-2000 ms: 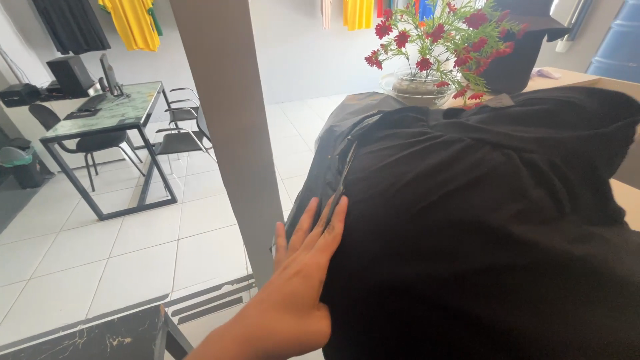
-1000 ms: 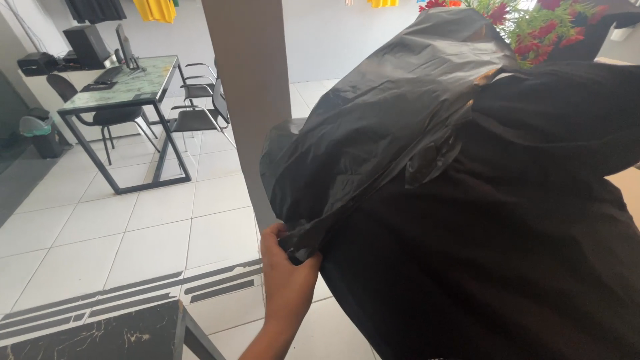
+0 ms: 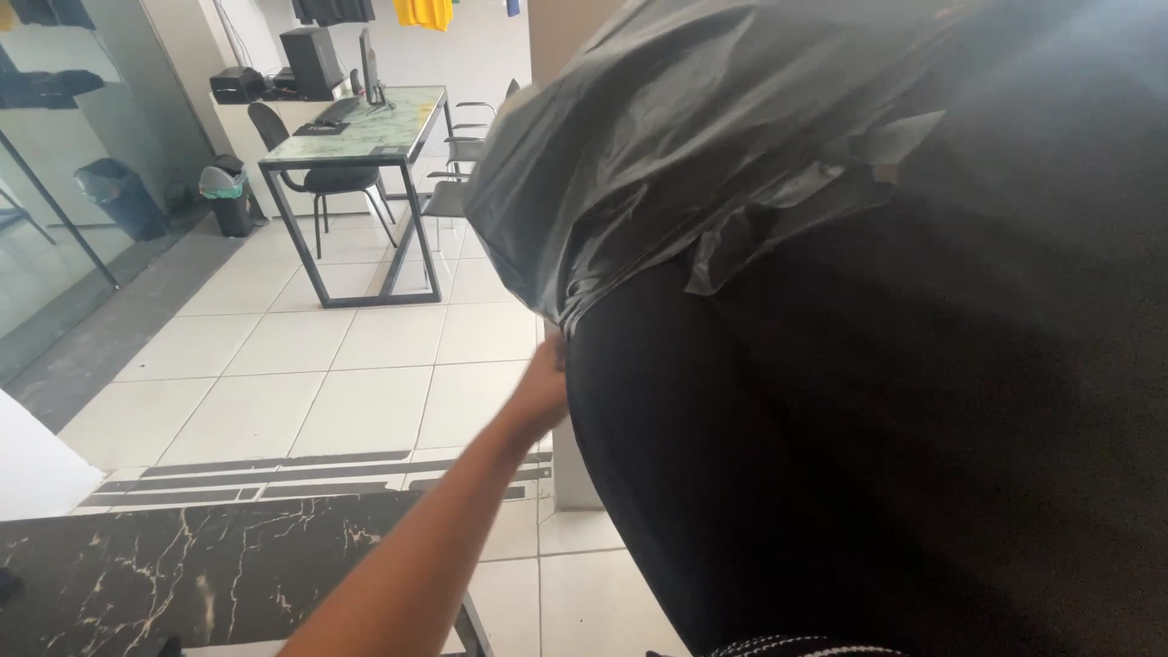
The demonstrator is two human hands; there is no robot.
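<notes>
A large black cloth (image 3: 821,438) fills the right side of the head view, with white stitching along its bottom edge. Over its upper part lies a dark, shiny plastic bag (image 3: 639,155), its torn edge hanging over the cloth. My left hand (image 3: 546,379) is at the left edge of the cloth, just below the gathered corner of the plastic. Its fingers go behind the edge, so what they hold cannot be made out. My right hand is not in view.
A black marble-patterned tabletop (image 3: 210,575) stands at lower left. Beyond it are a green-topped desk (image 3: 374,137) with a monitor, black chairs (image 3: 338,178), a waste bin (image 3: 228,196) and a glass wall (image 3: 82,164). A pillar (image 3: 577,465) rises behind the cloth.
Two seconds ago my left hand lay spread on the black cloth; one second ago it gripped the plastic's lower corner. Now the plastic covers more of the view, and the red flowers are out of sight.
</notes>
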